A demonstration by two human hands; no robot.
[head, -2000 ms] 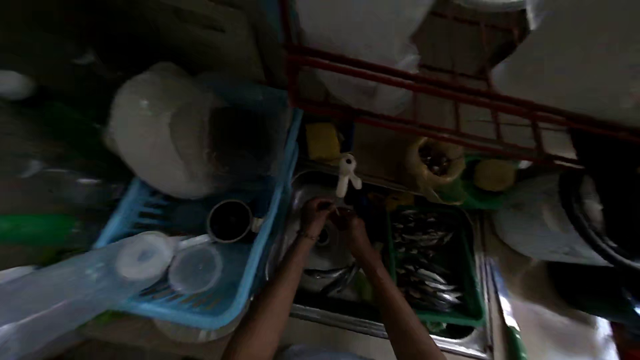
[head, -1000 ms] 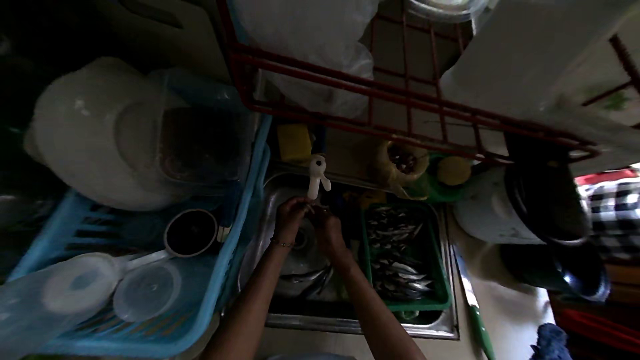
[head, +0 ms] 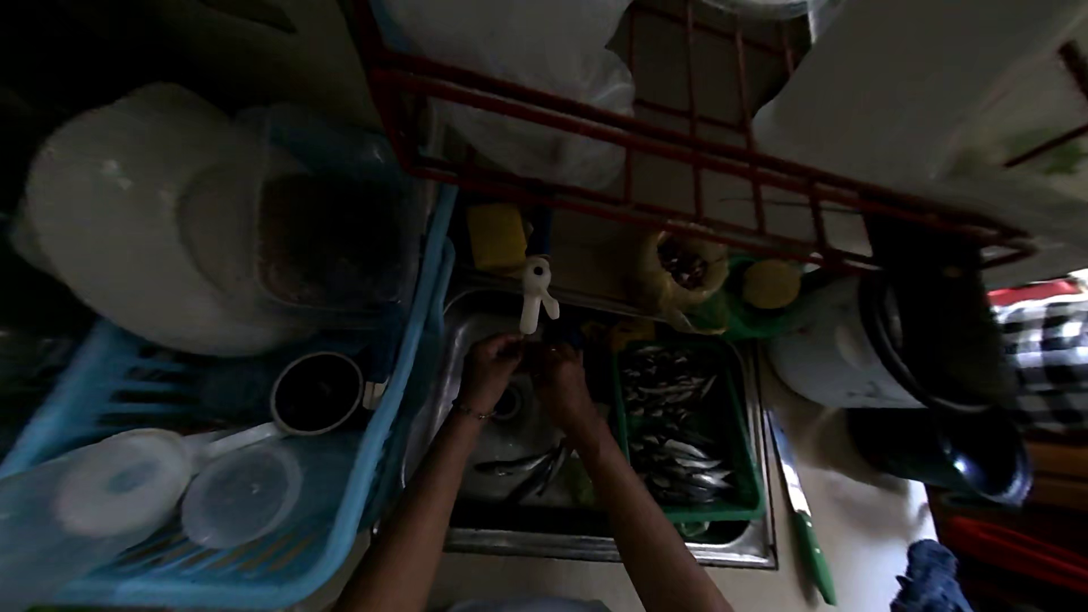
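Both my hands are close together over the metal sink, just below the white faucet. My left hand has its fingertips pinched together near the spout, and my right hand is curled beside it. Whatever lies between the fingers is too dark to make out. Beneath my forearms, several small fish lie in the basin. A green plastic basket with many small silvery fish sits at the right side of the sink.
A blue plastic dish basket holds plates, a mug and containers on the left. A red wire rack overhangs the back. To the right are a green-handled knife, a white bucket and a dark container. A yellow sponge lies behind the sink.
The view has swung to the right, bringing the knife and a checked cloth into sight. Both hands stay together below the faucet.
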